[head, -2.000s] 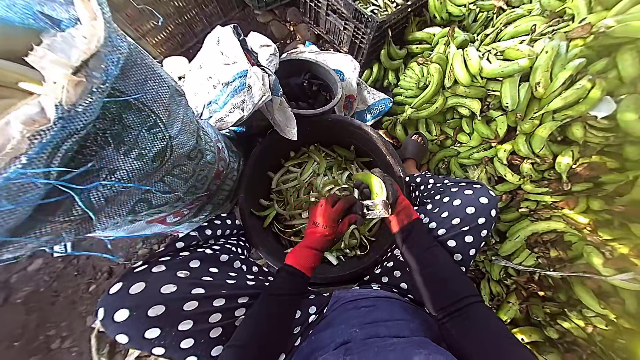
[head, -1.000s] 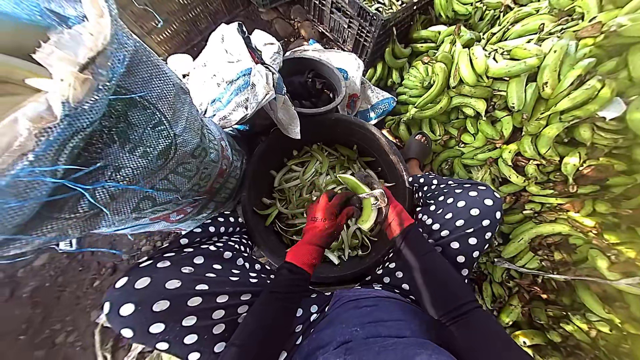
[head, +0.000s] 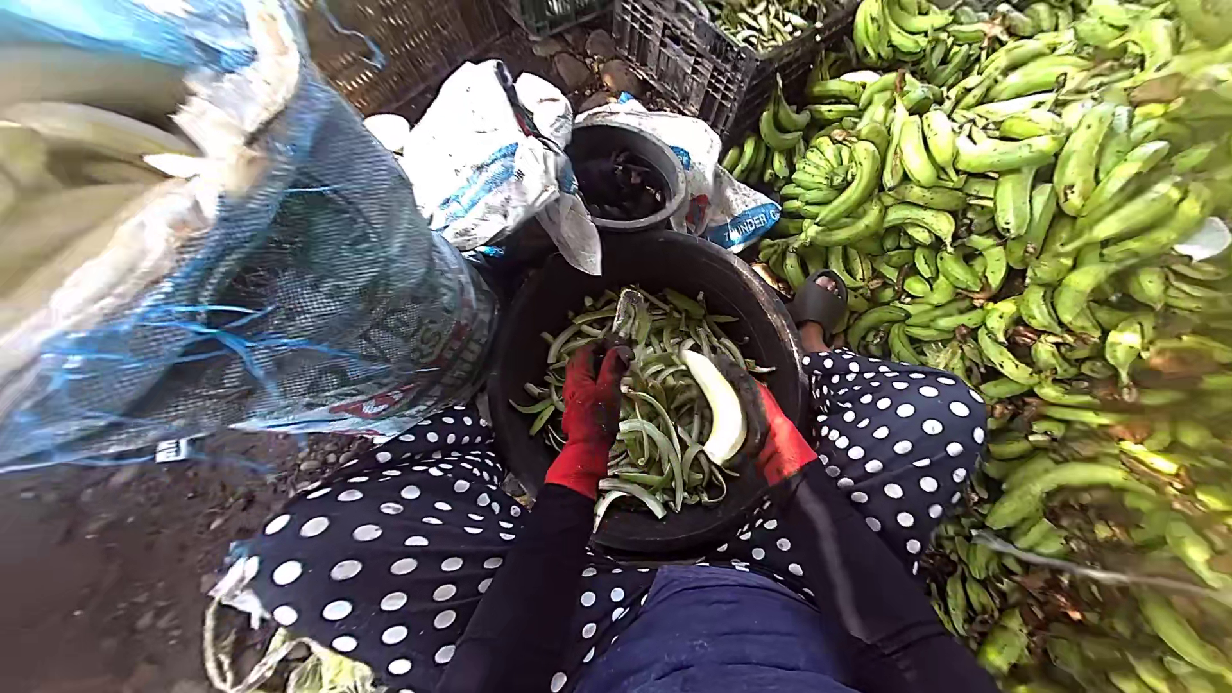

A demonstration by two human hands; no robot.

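My left hand (head: 589, 414), in a red glove with dark fingers, is over the left part of a black basin (head: 664, 544). Its fingertips are closed around the lower end of a small flat tool (head: 629, 314), whose exact kind I cannot tell. My right hand (head: 765, 419), gloved alike, holds a pale peeled plantain (head: 717, 409) against its palm side, at the basin's right. Long green peel strips (head: 659, 443) lie in the basin under and between both hands. The right fingers are partly hidden behind the plantain.
Green plantains (head: 1011, 154) are heaped at right, beside a sandalled foot (head: 819, 303). A large mesh sack (head: 346, 289) stands at left. Beyond the basin are a smaller dark bucket (head: 674, 168), white plastic sacks (head: 481, 144) and a black crate (head: 674, 58).
The plantain between my hands showed green skin and now looks peeled. My hands have moved apart, the left one leftward. The tool was near the right hand and is now at the left fingertips.
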